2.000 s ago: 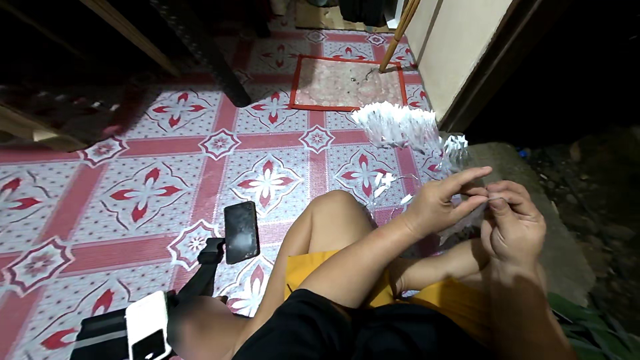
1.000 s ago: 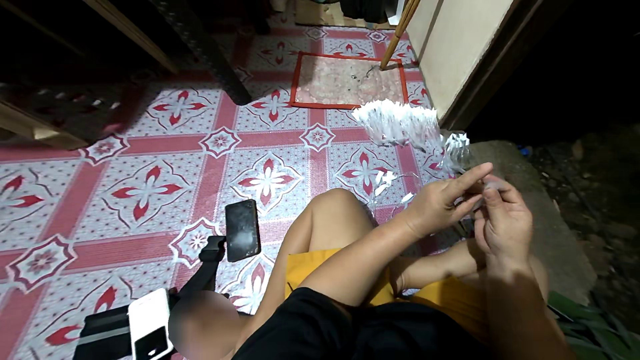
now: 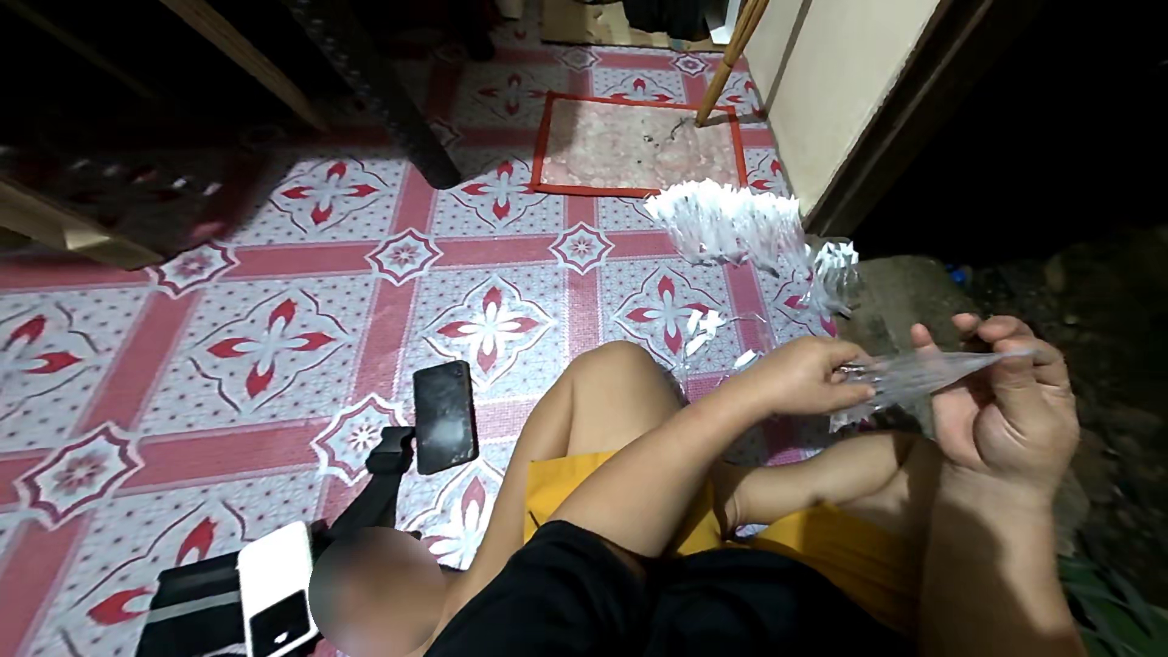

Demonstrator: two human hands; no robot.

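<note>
My left hand (image 3: 817,374) pinches one end of a crumpled piece of clear plastic film (image 3: 912,376). The film stretches across to my right hand (image 3: 1008,401), whose fingers grip its pointed far end, with the palm turned up. Past my hands, a row of clear plastic bundles with white tops (image 3: 725,219) lies on the patterned floor, beside a smaller bunch (image 3: 832,274). A few loose white pieces (image 3: 701,328) rest on the floor near my knee.
A black phone (image 3: 444,417) lies by my leg. A black strap (image 3: 388,456) and a white device (image 3: 276,589) are at lower left. Beyond are a red-edged mat (image 3: 639,151), a bamboo pole (image 3: 730,64) and a dark post (image 3: 383,100). A concrete ledge (image 3: 912,297) runs at right.
The clear film now shows stretched between my hands, which were close together before. My right hand has moved away from my left and turned its palm up.
</note>
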